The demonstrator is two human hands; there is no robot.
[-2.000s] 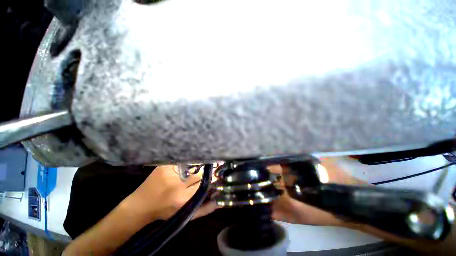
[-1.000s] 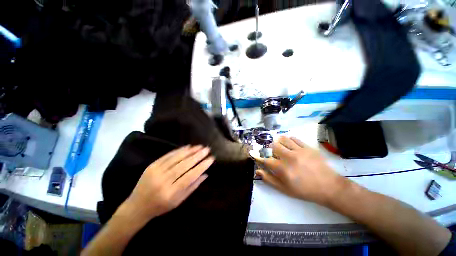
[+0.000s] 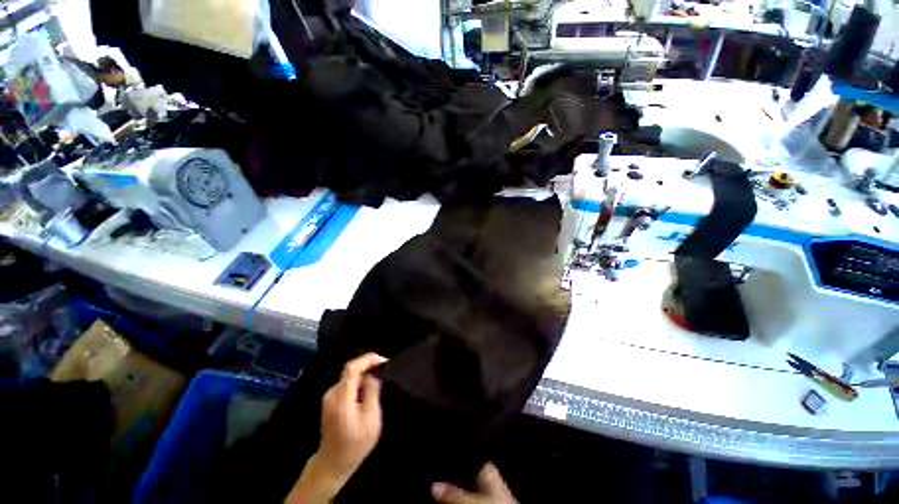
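The dark garment piece (image 3: 473,295) lies on the white table beside the needle area and hangs over the front edge. My left hand (image 3: 352,418) holds the cloth between thumb and fingers near its left part. My right hand (image 3: 478,487) is at the bottom edge of the picture, partly cut off, with its fingers at the lower cloth; its grip is hard to tell. The white sewing machine head (image 3: 631,212) stands right of the cloth, with the presser foot area (image 3: 582,261) at the cloth's right edge.
A dark garment pile (image 3: 394,118) lies behind the machine. Snips (image 3: 823,377) and a small grey-black block (image 3: 813,401) lie at right. A black pad (image 3: 710,298) is under the arm. A measuring tape (image 3: 651,433) runs along the front edge. A blue crate (image 3: 182,443) stands below left.
The view has moved back and up. Both hands have left the needle area and moved down towards the front edge, and more of the cloth hangs over it.
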